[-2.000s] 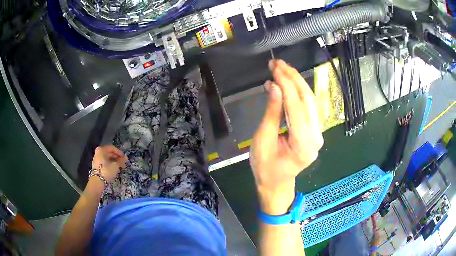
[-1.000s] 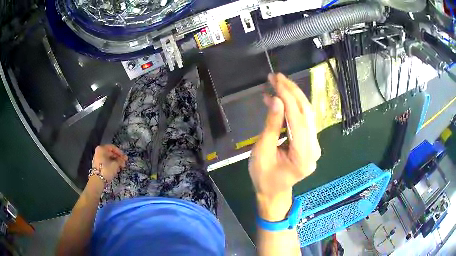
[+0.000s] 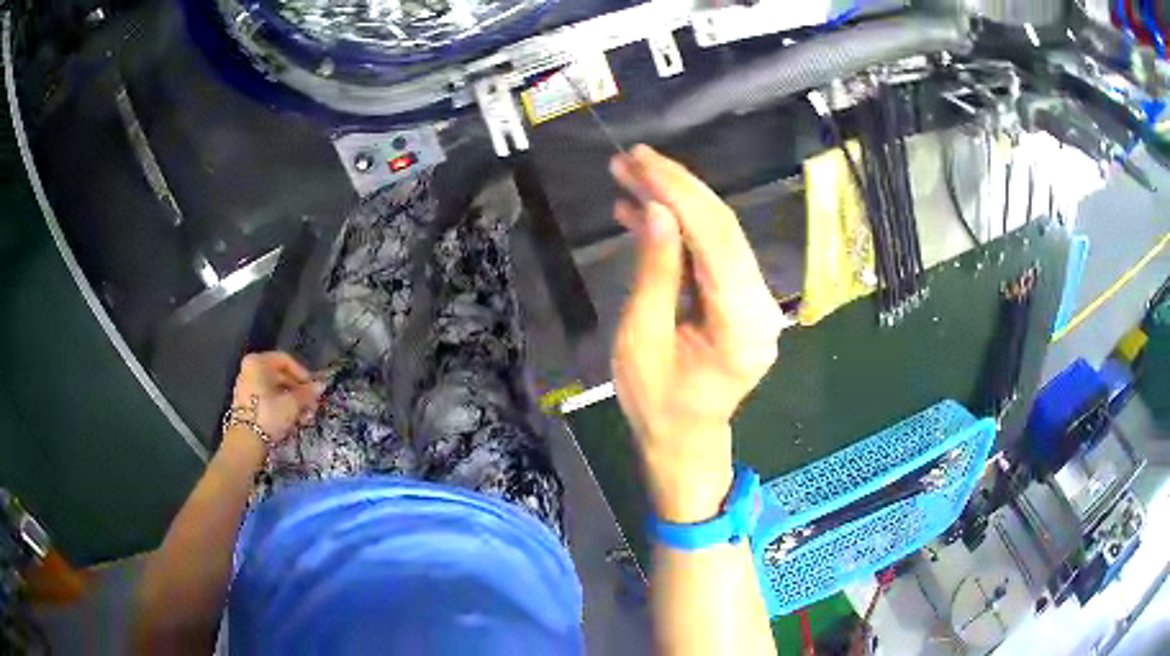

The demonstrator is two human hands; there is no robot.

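Observation:
My right hand point(image 3: 693, 308) is raised in front of the machine and holds a thin straight metal probe point(image 3: 603, 122) between thumb and fingers. The probe's far end reaches up towards the feeder track point(image 3: 565, 58), near the small yellow-and-silver box point(image 3: 554, 100); whether it touches cannot be told. My left hand point(image 3: 279, 395) rests by my left thigh, fingers curled; whether it holds something small cannot be told. The vibratory bowl feeder point(image 3: 276, 64), full of shiny parts, is at the top left.
A switch box point(image 3: 389, 159) with a red switch sits below the bowl. A grey corrugated hose point(image 3: 796, 92) runs behind the track. Black cables point(image 3: 892, 205) hang beside a yellowish bag point(image 3: 837, 237). A blue basket point(image 3: 885, 513) holding cables is at lower right.
My right hand and the probe have moved left, the probe tip now nearer the yellow-and-silver box. The view has shifted slightly. My left hand stays by my thigh.

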